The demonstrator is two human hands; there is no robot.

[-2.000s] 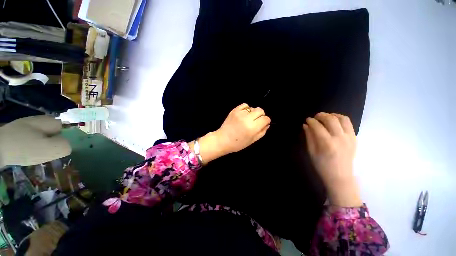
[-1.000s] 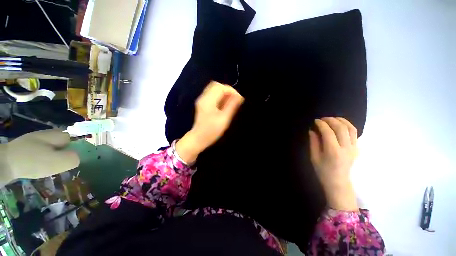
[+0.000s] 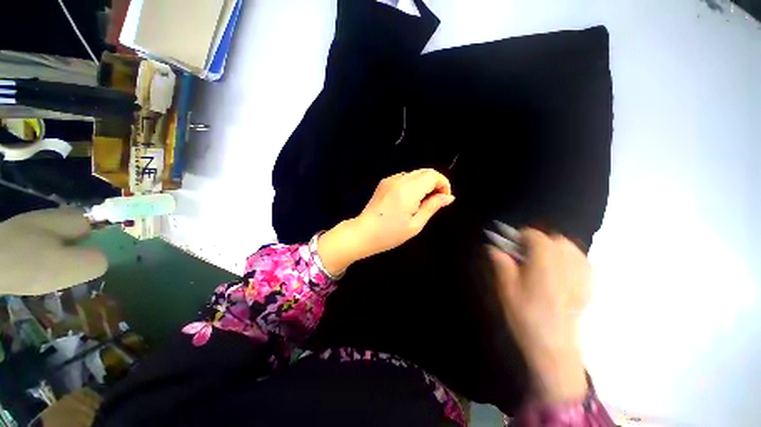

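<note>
The black garment [image 3: 517,108] lies spread on the white table, with a bit of white lining [image 3: 404,6] at its far end. Two short pale threads [image 3: 404,127] lie on it. My left hand [image 3: 409,208] is over the middle of the garment, thumb and fingertips pinched together at the dark cloth. My right hand [image 3: 542,283], blurred by motion, holds the thread snips [image 3: 506,240], blades pointing up and left towards my left hand, over the garment.
A folder with papers and a blue edge [image 3: 179,33] lies at the far left of the table. A plastic bottle [image 3: 138,208] is at the left table edge, with boxes [image 3: 148,125] beyond it. A beige dress form [image 3: 50,252] stands left of the table.
My right hand has picked up the snips from the table at the right and brought them over the garment. My left hand has moved right and slightly down, back to the garment's middle.
</note>
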